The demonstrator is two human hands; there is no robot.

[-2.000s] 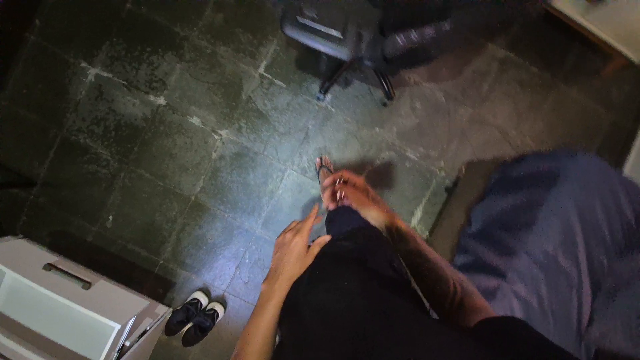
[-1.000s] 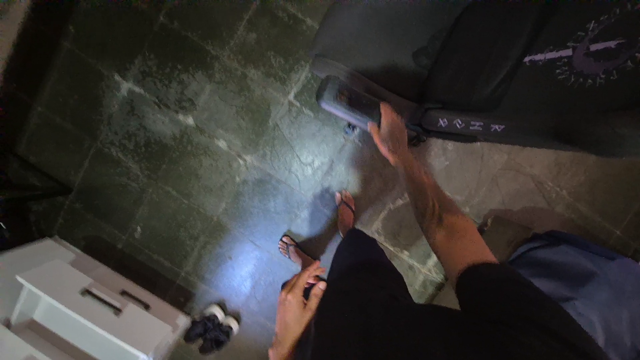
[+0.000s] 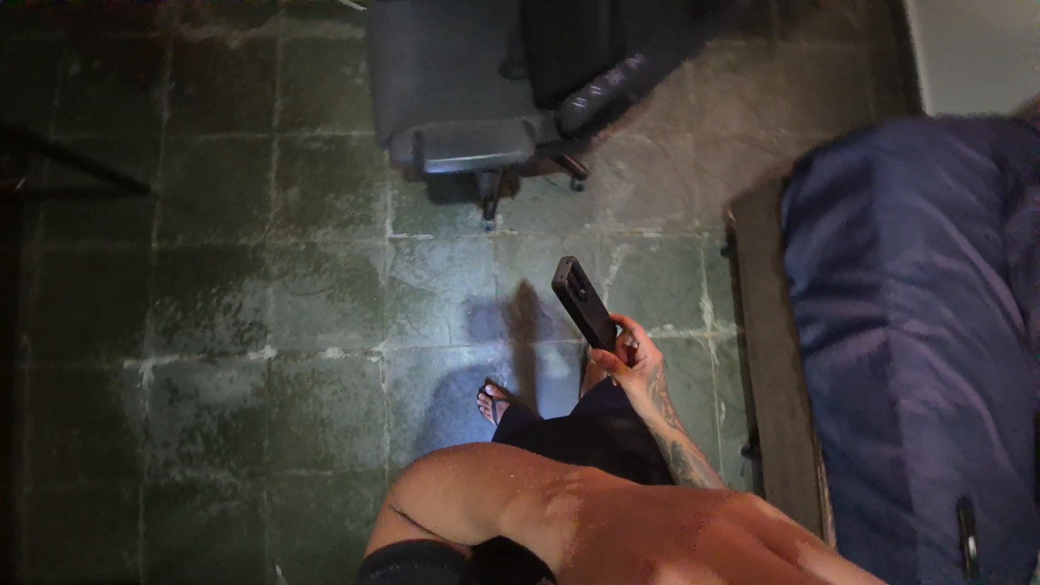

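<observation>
My right hand (image 3: 634, 353) holds a black smartphone (image 3: 583, 305) by its lower end, in front of my legs. The phone is tilted, and its camera side faces up toward the view. My left arm (image 3: 520, 496) crosses the bottom of the view, bent and very near the camera, partly hiding my right forearm. The fingers of my left hand cannot be made out.
A wheeled office chair (image 3: 459, 89) stands ahead on the stone-tiled floor (image 3: 317, 301). At right, dark blue fabric (image 3: 910, 325) covers a low piece of furniture with a brown side (image 3: 768, 357). A sandalled foot (image 3: 491, 402) shows below.
My right hand has left the chair's armrest and now holds the phone. My left arm has come up across the bottom of the view. The view has turned.
</observation>
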